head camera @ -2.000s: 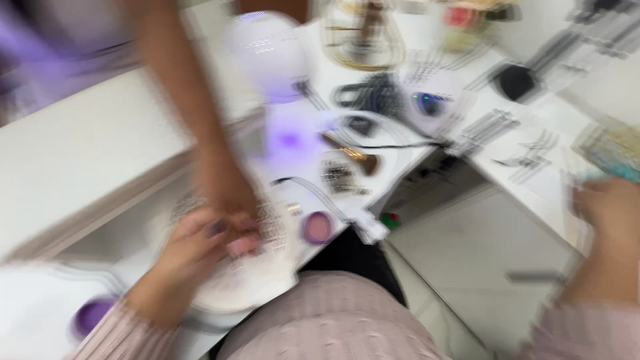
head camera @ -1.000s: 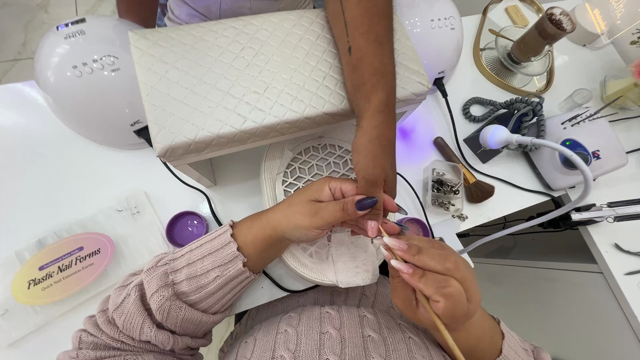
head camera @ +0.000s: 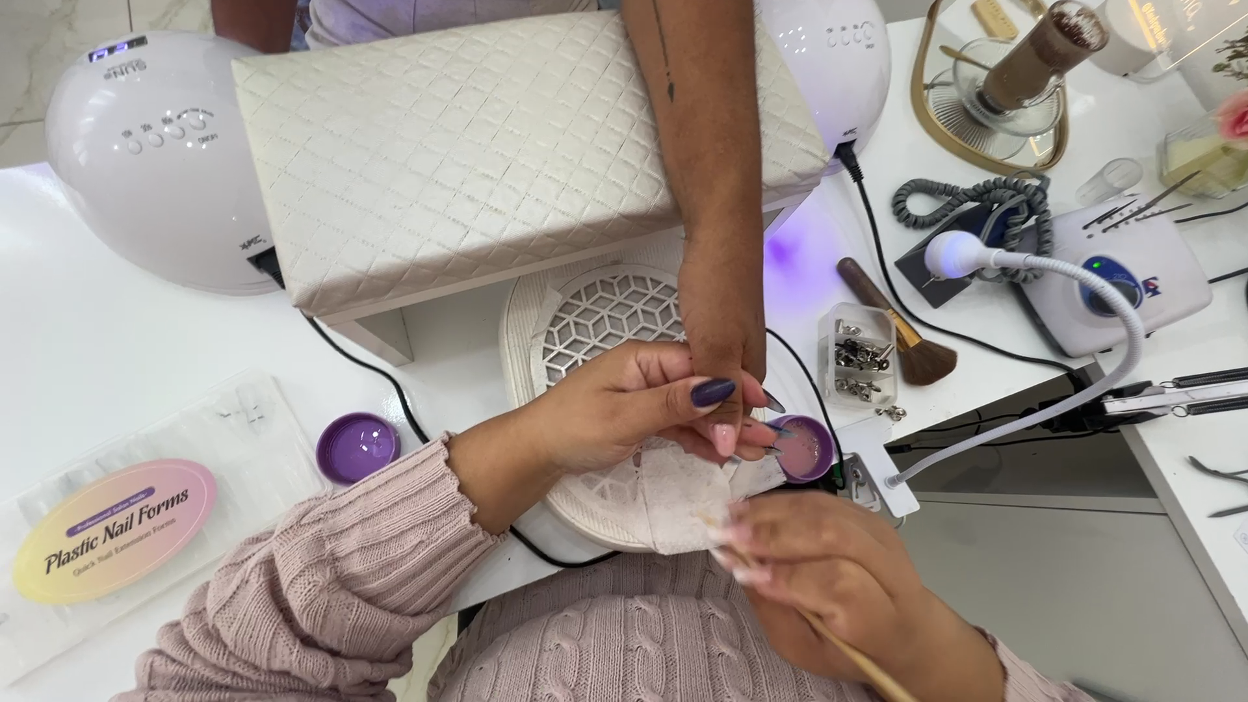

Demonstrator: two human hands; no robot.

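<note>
My left hand [head camera: 624,405] holds the fingers of another person's hand [head camera: 723,366], whose forearm lies across a white quilted armrest [head camera: 526,146]. One of that hand's nails is pink. In my right hand [head camera: 829,575], a little below and somewhat blurred, is a thin wooden stick [head camera: 838,645]; its tip is near a white wipe [head camera: 682,497]. The wipe lies on a round nail dust collector with a patterned grille [head camera: 609,317]. A purple pot of pink material [head camera: 802,448] stands right of the held fingers, and another purple pot [head camera: 358,448] is left of my left wrist.
White nail lamps [head camera: 156,166] flank the armrest. At left lies a pack of plastic nail forms [head camera: 117,531]. On the right are a box of small metal parts [head camera: 858,356], a brush [head camera: 921,356], a gooseneck lamp [head camera: 1121,361], a nail drill unit [head camera: 1131,273] and a glass of brown drink [head camera: 1043,58].
My right hand with the stick has moved down, away from the other person's fingers, which it was close to a second ago. My left hand still holds them. Two seconds ago the view was tilted and blurred.
</note>
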